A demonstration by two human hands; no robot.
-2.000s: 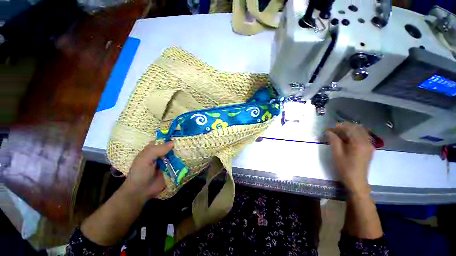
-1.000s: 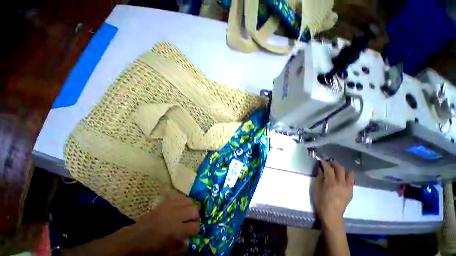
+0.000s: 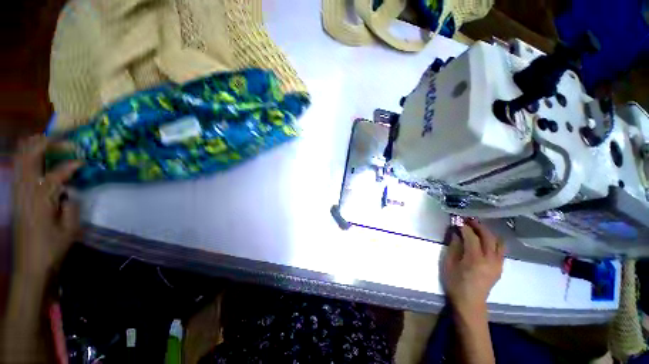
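Observation:
The beige woven tote bag [image 3: 149, 43] lies at the upper left of the white table, blurred. Its blue flowered lining [image 3: 235, 135] with a white label faces me. My left hand [image 3: 53, 192], blurred at the left edge, is at the lining's left end and appears to grip it. My right hand [image 3: 473, 263] is under the sewing machine head [image 3: 455, 128], its fingertips at a small metal part; whether they hold it is unclear. The needle plate [image 3: 370, 192] is uncovered, with no fabric under the needle.
Another bag's beige handles [image 3: 349, 25] lie at the back of the table. A small blue object [image 3: 603, 281] with a red and black piece is at the table's right end. Dark blue cloth [image 3: 605, 43] is behind the machine. The table's front edge [image 3: 249, 271] curves before me.
The bag has moved left and away from the needle area, turning so its lining faces me. My left hand has moved left with it. My right hand has moved left to below the machine head.

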